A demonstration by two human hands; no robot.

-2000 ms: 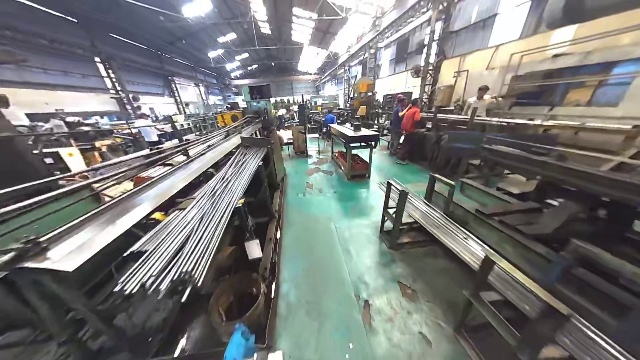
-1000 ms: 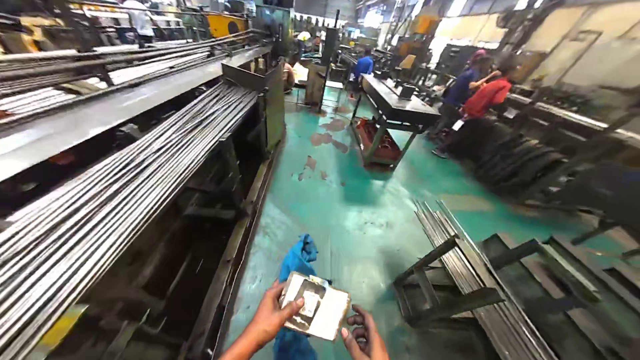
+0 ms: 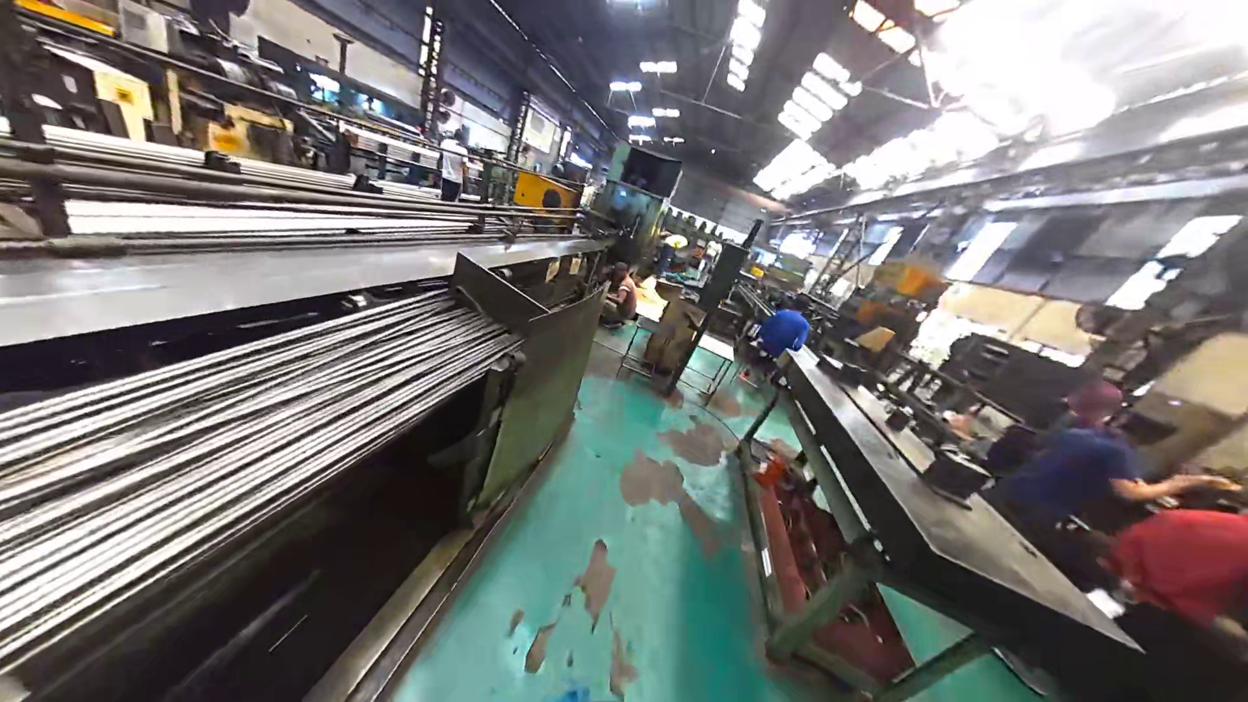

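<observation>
Neither my left hand nor my right hand shows in the head view now, so what they hold is hidden. A bundle of long metal rods lies along the machine on the left, its far ends at a green metal plate. A long steel-topped table stands tilted in view at the right, with a dark block on top and a red tray beneath. A small bit of blue shows at the bottom edge.
The green floor with worn brown patches runs between machine and table. Two people, one in dark blue and one in red, are beyond the table. Farther off are a person in bright blue and a crouching person.
Both hands, which held a small pale rectangular object with blue material beside it one second ago, are out of view. The table and rods appear nearer, and the view has tilted up.
</observation>
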